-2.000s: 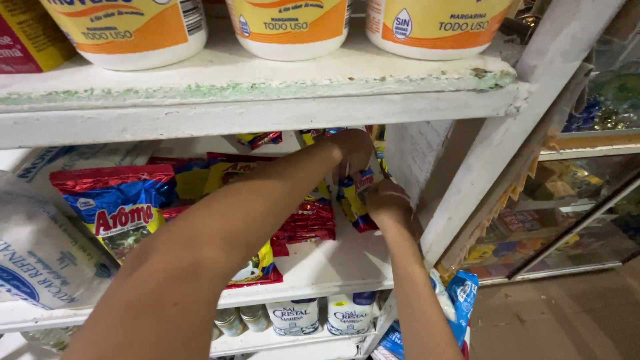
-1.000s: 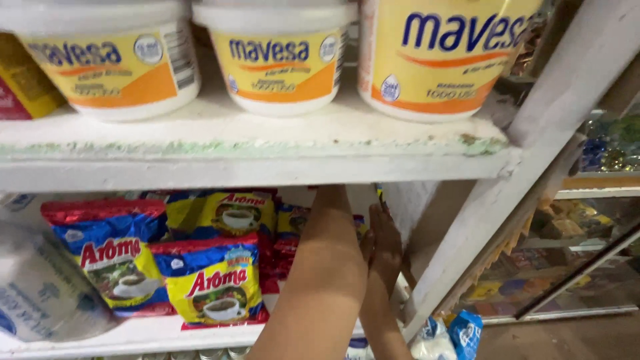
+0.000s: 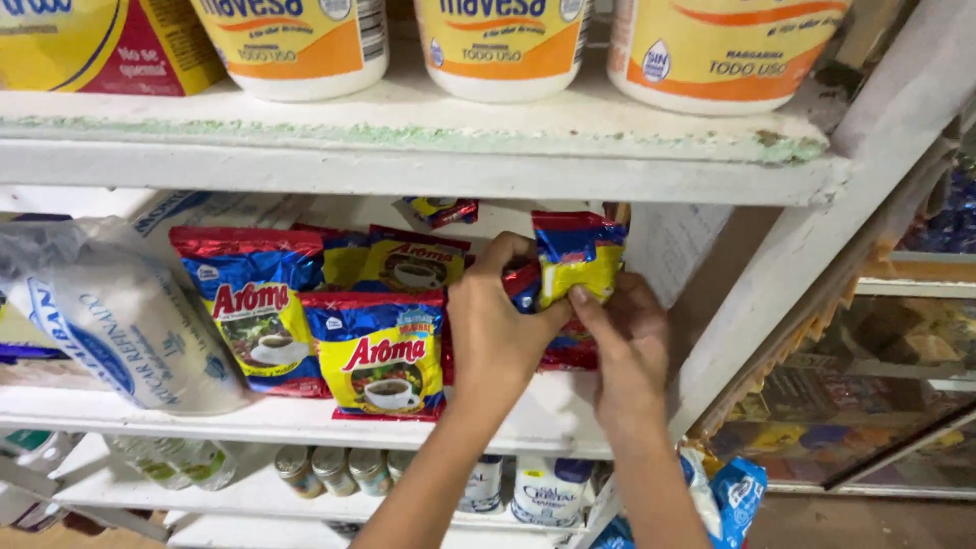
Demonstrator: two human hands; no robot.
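Observation:
On the middle shelf, my right hand (image 3: 629,335) grips a small coffee packet (image 3: 578,263), red, blue and yellow, by its lower part, thumb in front. My left hand (image 3: 503,313) is beside it, its thumb tip at the packet's lower left edge; its fingers curve behind, partly hidden, and whether they grip anything is unclear. Left of my hands a coffee bag (image 3: 389,354) stands upright at the shelf front, with another coffee bag (image 3: 255,305) leaning beside it. Behind them stands a further coffee packet (image 3: 415,263). More packets show partly behind my hands.
The upper shelf's edge (image 3: 412,164) runs above my hands and bears margarine tubs (image 3: 503,53). A wooden upright (image 3: 808,229) is close on the right. A sugar bag (image 3: 122,320) stands at left. Below are cans (image 3: 332,469) and salt containers (image 3: 553,492).
My hands have come back from deeper in the shelf, where my left hand was hidden one second ago. The small packet is now in plain sight between them. The view has tilted down.

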